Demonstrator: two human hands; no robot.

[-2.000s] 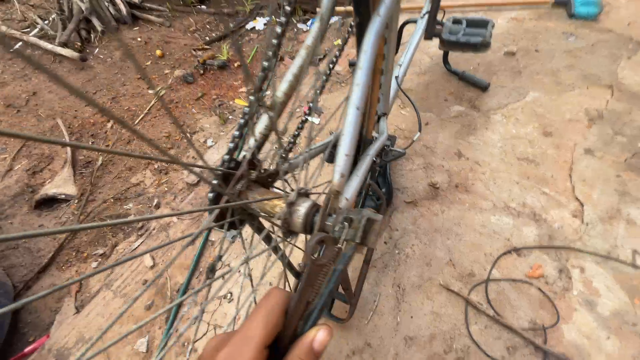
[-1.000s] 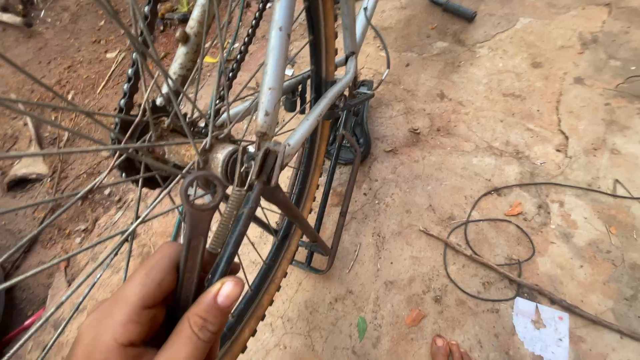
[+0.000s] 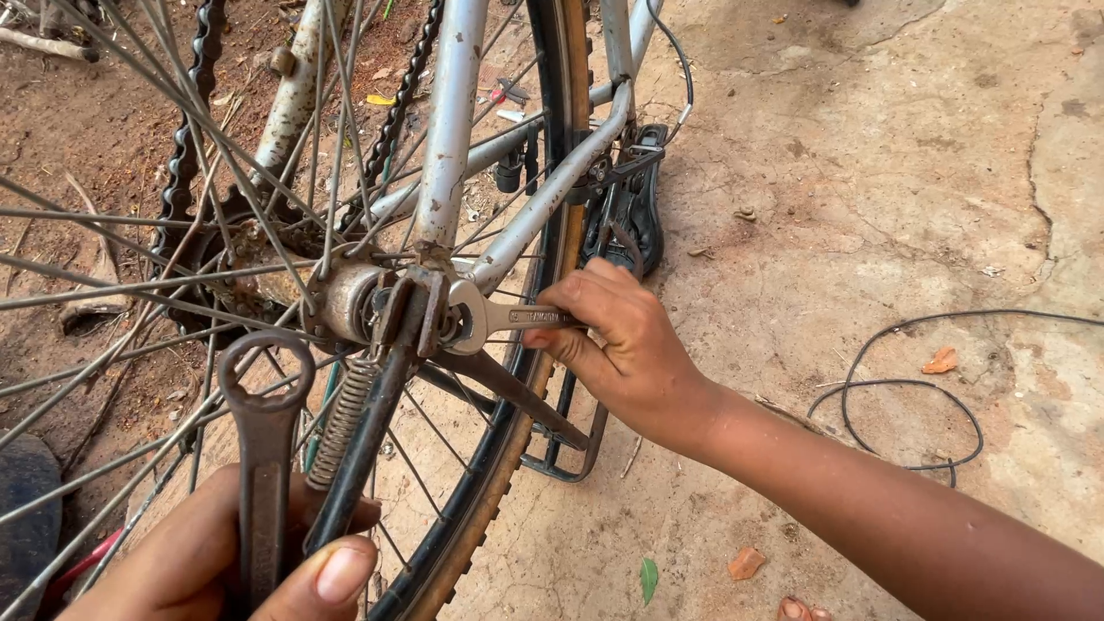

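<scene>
My left hand (image 3: 250, 552) grips a dark ring-ended wrench (image 3: 263, 466), ring upward, and the black tube (image 3: 366, 457) of what looks like a kickstand, beside its coil spring (image 3: 343, 423). My right hand (image 3: 625, 349) pinches the shank of a silver open-end wrench (image 3: 530, 317) between thumb and fingers. Its jaw sits around the axle end at the rear dropout of a silver bicycle frame (image 3: 448, 129). Left of the dropout is the rusty wheel hub (image 3: 345, 302) with its spokes. The nut is partly hidden by the jaw.
A bicycle chain (image 3: 185, 155) runs up at the left. Behind the hub stands a tire (image 3: 565, 112), with a black pedal (image 3: 625, 207) beyond. A thin black cable (image 3: 871, 345) lies looped on the cracked ground at the right. A person's toes (image 3: 798, 611) show at the bottom edge.
My right hand has come into view from the right with the silver wrench, now at the axle end. My left hand still holds the dark wrench and the tube.
</scene>
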